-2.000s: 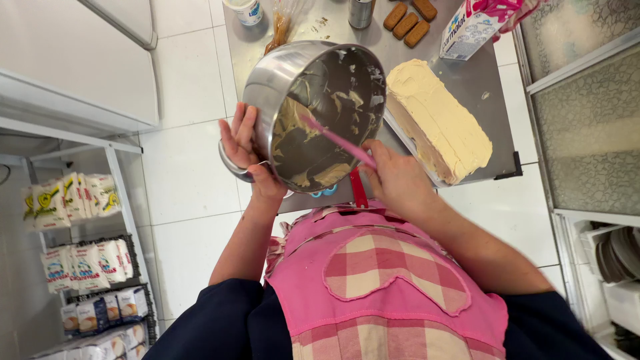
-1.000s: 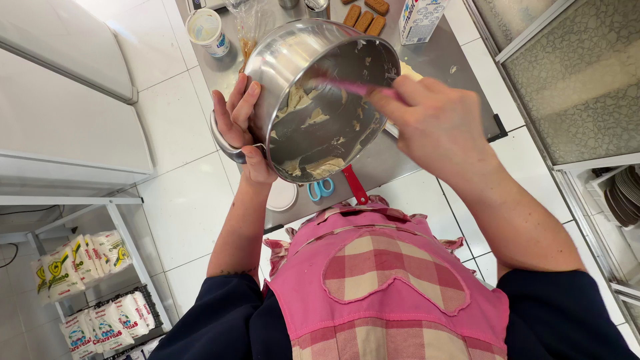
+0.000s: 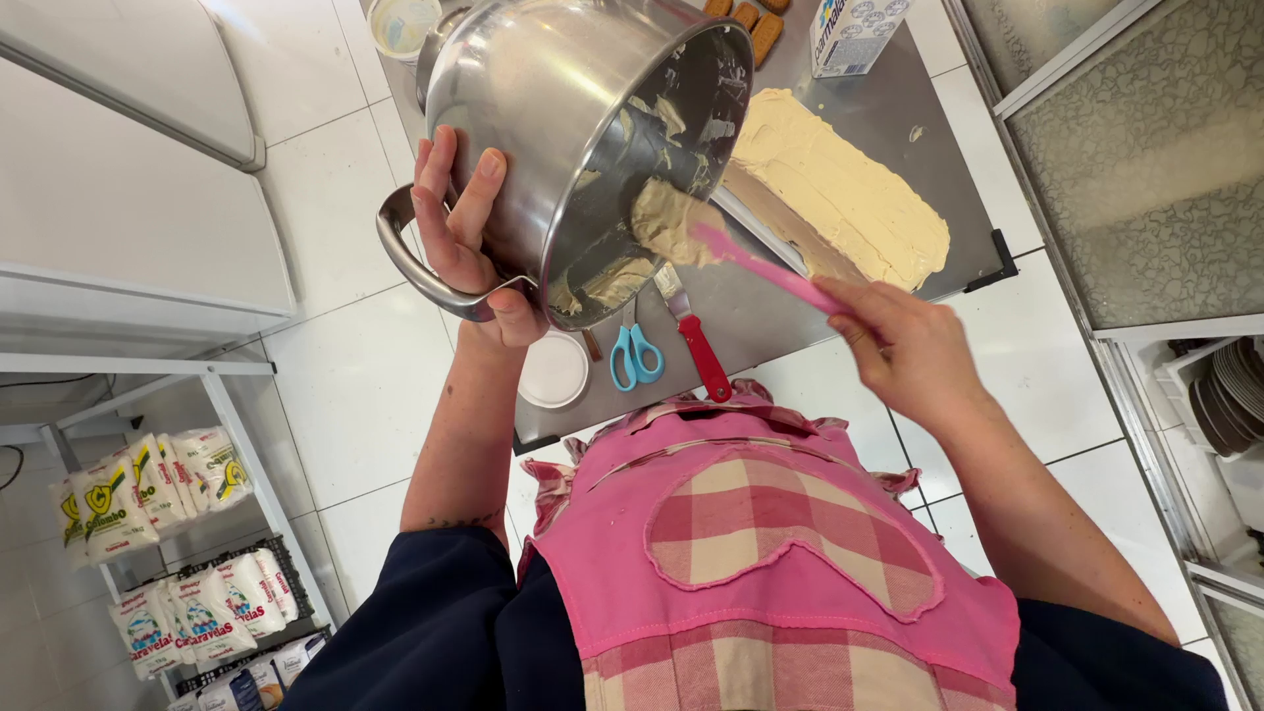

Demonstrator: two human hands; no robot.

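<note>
My left hand (image 3: 469,232) grips a steel mixing bowl (image 3: 523,128) by its side handle, holding it tilted on its side with the mouth facing right. Smears of cream cling to the inner wall. My right hand (image 3: 904,351) holds the pink handle of a spatula (image 3: 770,272); its head, loaded with pale cream (image 3: 671,222), is at the bowl's mouth. Behind the spatula, a long rectangular cake (image 3: 849,193) covered in cream lies on the steel table. An offset spatula with a red handle (image 3: 703,360) and blue-handled scissors (image 3: 635,357) lie near the table's front edge.
A white round lid (image 3: 553,370) lies beside the scissors. A plastic tub (image 3: 405,25), brown biscuits (image 3: 765,35) and a carton (image 3: 854,35) stand or lie at the back of the table (image 3: 889,118). Shelves with bags (image 3: 143,494) are at left, a glass-panelled door (image 3: 1155,168) at right.
My right hand has moved away from the bowl's mouth, drawing the spatula's head out to the rim with cream on it. My left hand keeps hold of the tilted bowl.
</note>
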